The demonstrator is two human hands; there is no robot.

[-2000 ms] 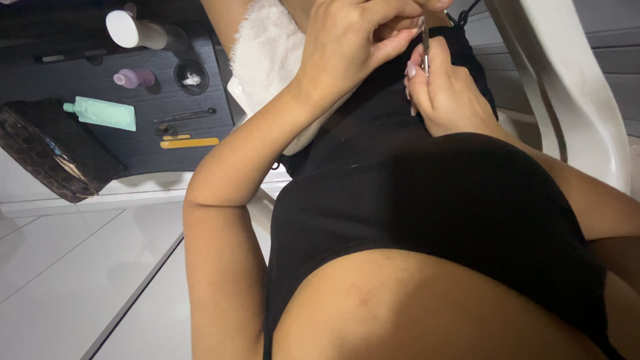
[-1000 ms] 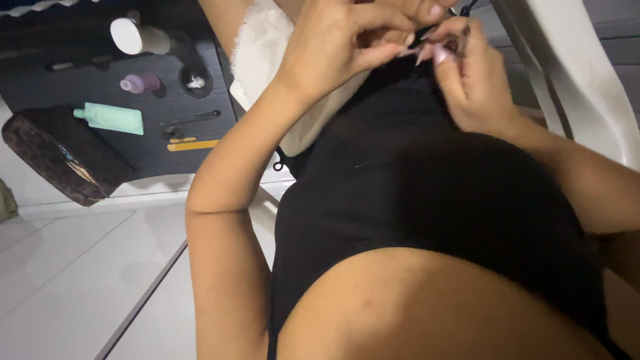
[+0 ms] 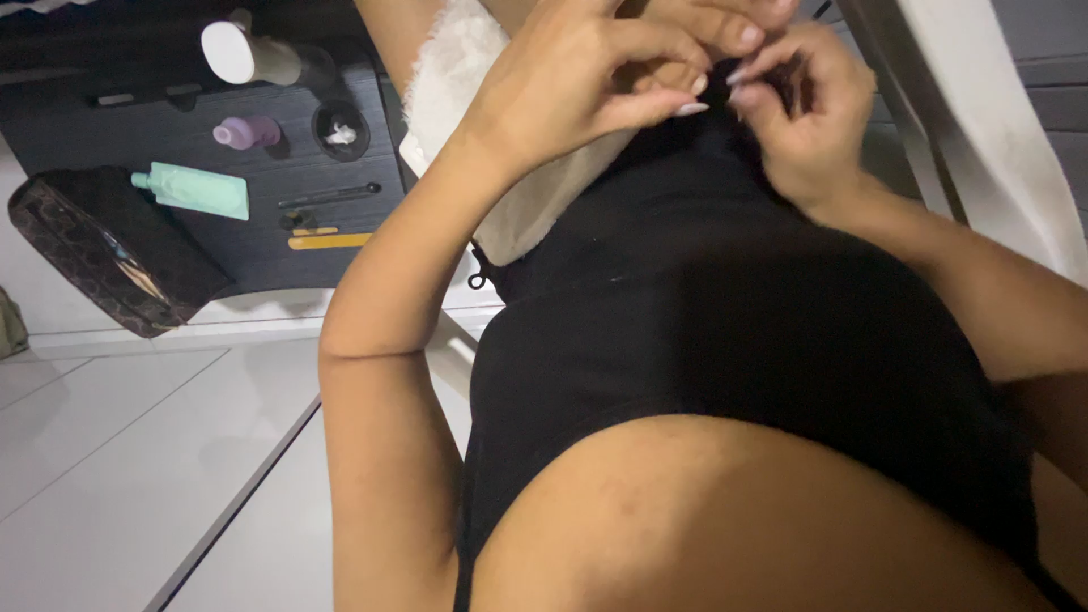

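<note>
At the top, the toes of a bare foot (image 3: 722, 30) show between my hands. My left hand (image 3: 586, 81) curls around the toes, its index finger along them and its thumb below. Close by on the right, my right hand (image 3: 812, 106) has its thumb and fingertips near each other beside the foot. It is blurred, and whether a small tool is in it cannot be told. A fluffy white cloth (image 3: 450, 76) lies beneath my left forearm, over the black clothing (image 3: 629, 255).
On the dark table (image 3: 255, 268) at the left are a white container (image 3: 228, 53), a purple bottle (image 3: 246, 133), a mint-green bottle (image 3: 200, 190), a small dark dish (image 3: 342, 131), a thin black tool (image 3: 327, 196), a yellow nail file (image 3: 327, 241) and a brown pouch (image 3: 110, 246). A white plastic chair (image 3: 986, 110) is at right.
Two seconds ago a slim metal tool was in my right hand; it is not discernible now. My right hand has changed from an upright hold to curled fingers beside the toes.
</note>
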